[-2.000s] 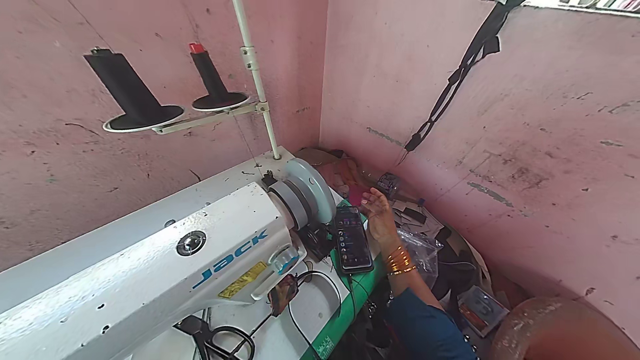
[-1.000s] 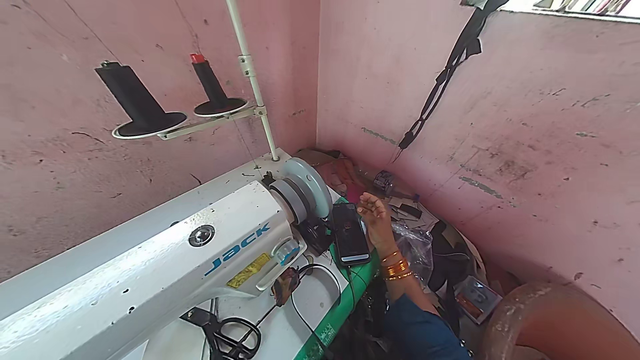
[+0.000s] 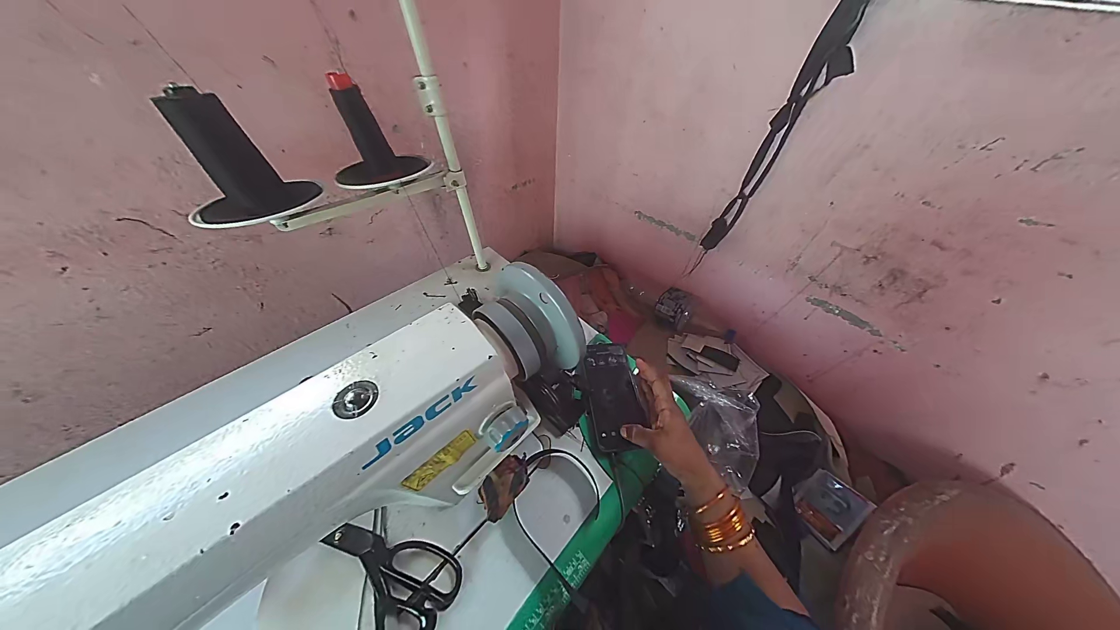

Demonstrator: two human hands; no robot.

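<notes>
My right hand [image 3: 669, 437], with gold-coloured bangles at the wrist, grips the right edge of a dark smartphone [image 3: 612, 398]. Its thumb lies over the lower part of the screen. The phone rests at the green-edged end of the sewing table, just right of the handwheel [image 3: 542, 319] of a white Jack sewing machine [image 3: 289, 490]. A thin black cable runs near the phone's lower end. Black-handled scissors [image 3: 407, 582] lie on the table below the machine arm. My left hand is out of the frame.
Two black thread cones [image 3: 232, 157] stand on a thread stand at the left. Black straps [image 3: 770, 144] hang on the pink wall. Beyond the table lie a clear plastic bag [image 3: 726, 429], a bottle [image 3: 674, 308] and a small packet [image 3: 831, 507]. A large brown rounded vessel [image 3: 971, 542] is at the lower right.
My right hand was beside the phone with its fingers raised; now it has come down onto the phone's edge. The phone's screen, lit in the oldest frame, is now dark.
</notes>
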